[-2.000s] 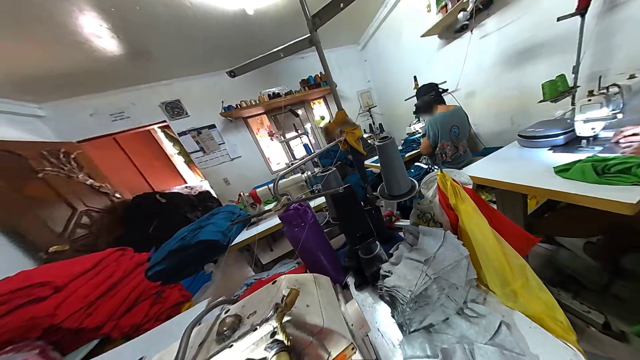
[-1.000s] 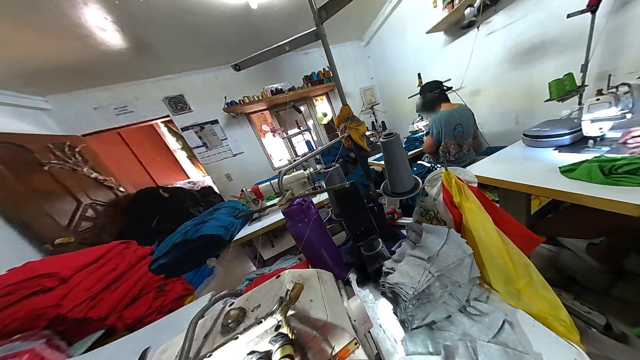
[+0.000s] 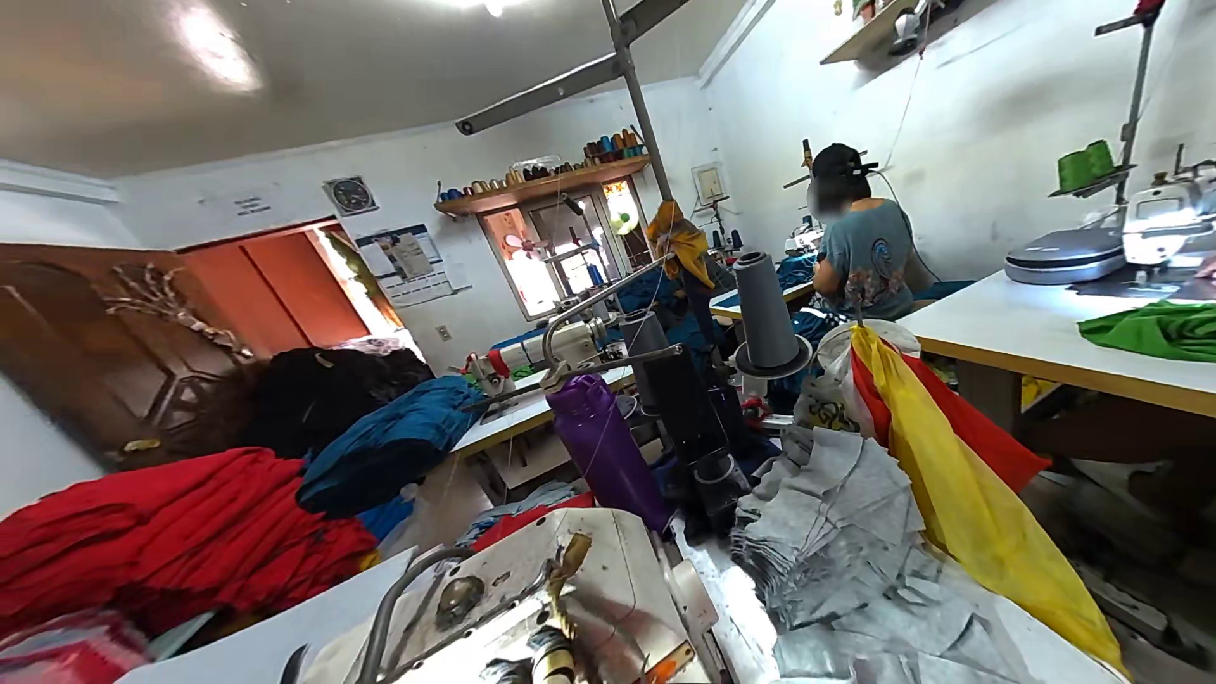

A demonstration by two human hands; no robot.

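Observation:
Neither of my hands is in view. At the bottom centre, close to the camera, is the cream-coloured head of a sewing machine [image 3: 608,579], with a curved metal tube on its left side. Just behind it leans a purple wrapped cylinder [image 3: 608,446]. A grey thread cone [image 3: 765,309] stands on a stand further back. Right of the machine lies a heap of grey cut fabric pieces [image 3: 836,532] on the white table. Yellow cloth [image 3: 969,494] hangs over its right edge, beside red cloth [image 3: 978,418].
Red fabric [image 3: 180,532] and a blue bundle [image 3: 389,437] are piled at left. At the far right, a white table [image 3: 1064,332] bears green cloth [image 3: 1154,332] and another sewing machine [image 3: 1164,223]. A person in a black cap [image 3: 869,247] sits further back, facing away.

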